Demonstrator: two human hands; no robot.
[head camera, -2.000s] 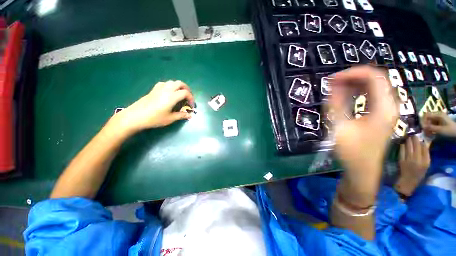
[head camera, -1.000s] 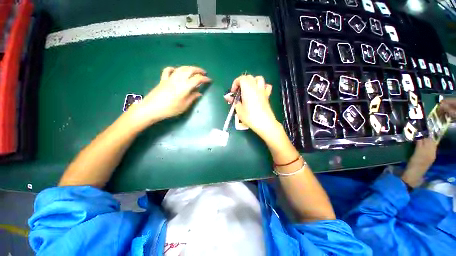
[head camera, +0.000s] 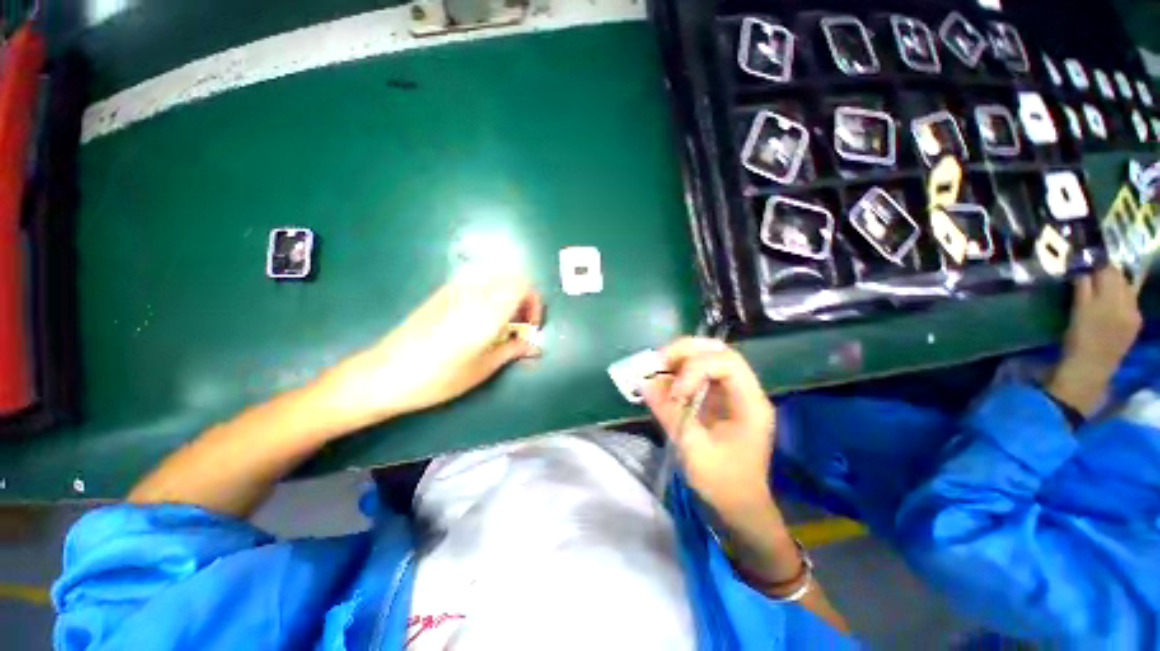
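My right hand (head camera: 719, 401) holds a white square piece (head camera: 635, 375) by its edge and also the tweezers (head camera: 678, 435), which point down toward my body. My left hand (head camera: 464, 341) is closed at the fingertips on a small whitish-yellow piece (head camera: 525, 333), mostly hidden by the fingers. A white pad with a small dark window (head camera: 581, 270) lies flat on the green bench between and beyond my hands. A black watch case with a bright rim (head camera: 291, 253) lies on the bench to the left.
A black blister tray (head camera: 814, 301) with bright-rimmed housings, white parts and yellowish pads stands at the right. Red bins (head camera: 15, 242) stand at the far left. A neighbouring person's hand (head camera: 1102, 321) is at a yellow strip (head camera: 1125, 226). A pale metal rail (head camera: 242, 83) crosses behind.
My right hand has moved nearer the bench's front edge and lifted a white piece. My left hand has moved nearer me and now pinches a small piece. The view has shifted.
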